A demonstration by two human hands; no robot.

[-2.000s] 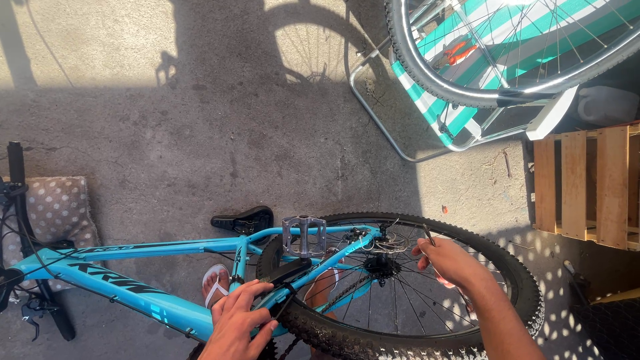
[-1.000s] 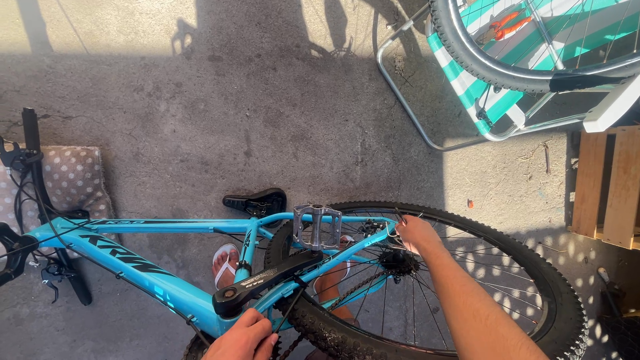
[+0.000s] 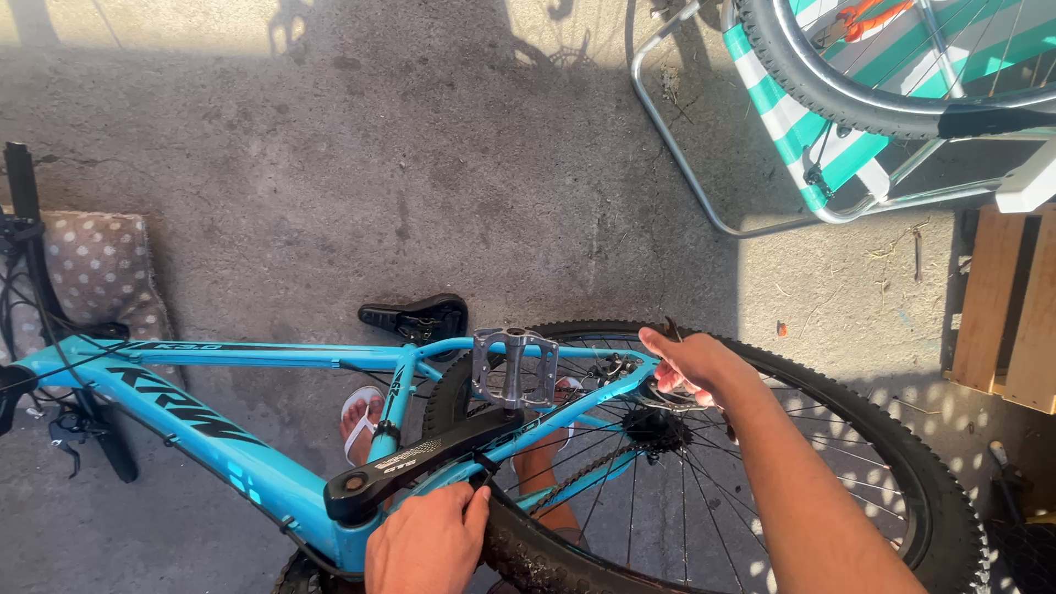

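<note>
A turquoise bicycle frame (image 3: pixel 247 450) stands upside down, with its saddle (image 3: pixel 417 318) on the ground and the rear wheel (image 3: pixel 858 412) between the stays. My left hand (image 3: pixel 429 536) is closed on the frame tube and tyre area beside the black crank arm (image 3: pixel 421 470); what its fingers grip is partly hidden. At the rear dropout, my right hand (image 3: pixel 689 367) holds a thin dark tool (image 3: pixel 672 327), mostly covered by the fingers. A disc brake rotor (image 3: pixel 676 403) shows below that hand, and the cassette (image 3: pixel 656 429) lies lower. A metal pedal (image 3: pixel 516 367) sits near the saddle.
A striped folding chair (image 3: pixel 767 99) at the upper right bears another wheel (image 3: pixel 792 74) and an orange-handled tool (image 3: pixel 874 21). A wooden crate (image 3: pixel 990 297) stands at the right. The handlebar (image 3: pixel 37 223) lies by a dotted cushion (image 3: pixel 103 272). My feet (image 3: pixel 363 421) are beneath the frame.
My right hand has moved left from over the spokes to the rear dropout. My left hand stays near the crank, its fingers now more closed than two seconds ago. The view has shifted.
</note>
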